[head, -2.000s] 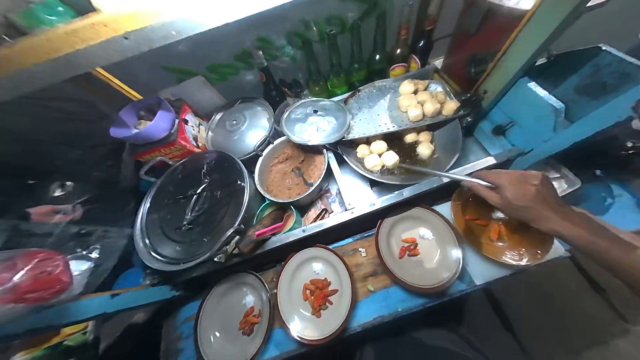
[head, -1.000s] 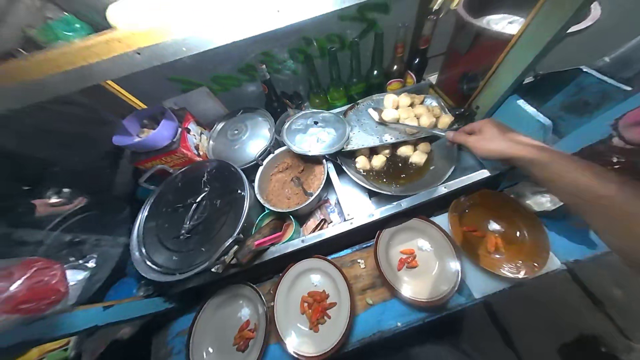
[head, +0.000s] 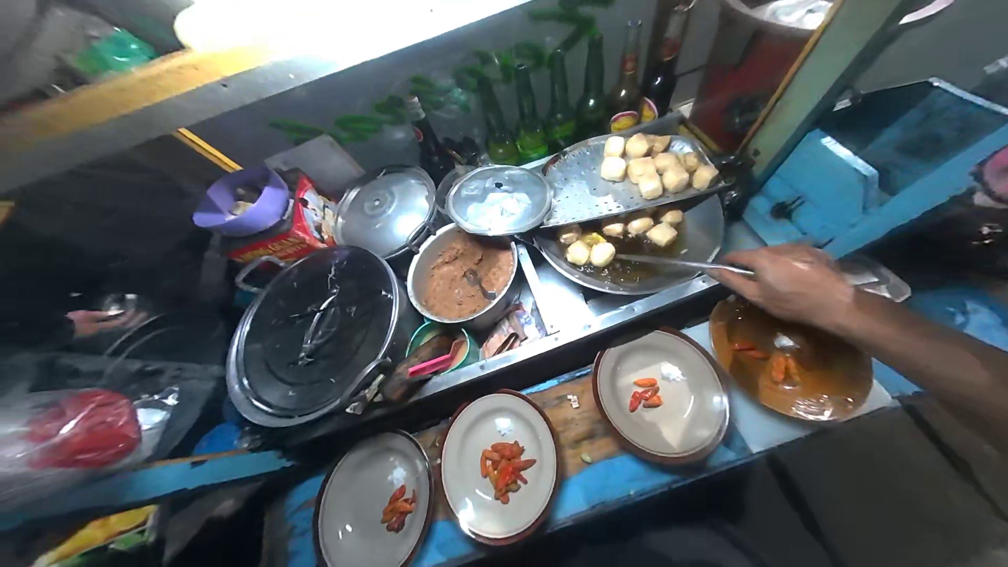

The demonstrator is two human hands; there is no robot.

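My right hand grips the metal handle of a long utensil, whose far end dips into a wok of oil. Pale tofu pieces fry in the oil beside that end. On a perforated metal tray behind the wok lie several more fried pieces. Below my hand, a round dish of brown liquid holds red chillies. Three rimmed plates with chillies stand along the front ledge. My left hand is out of view.
Left of the wok are a pot of brown paste with a spoon, a large lidded pot and a smaller lidded pot. Green glass bottles line the back. A purple bowl rests on a red box. Another person's hand shows at far left.
My right hand and the utensil have moved from over the tray, one second ago, down to the wok, where the utensil's end is now among the frying pieces.
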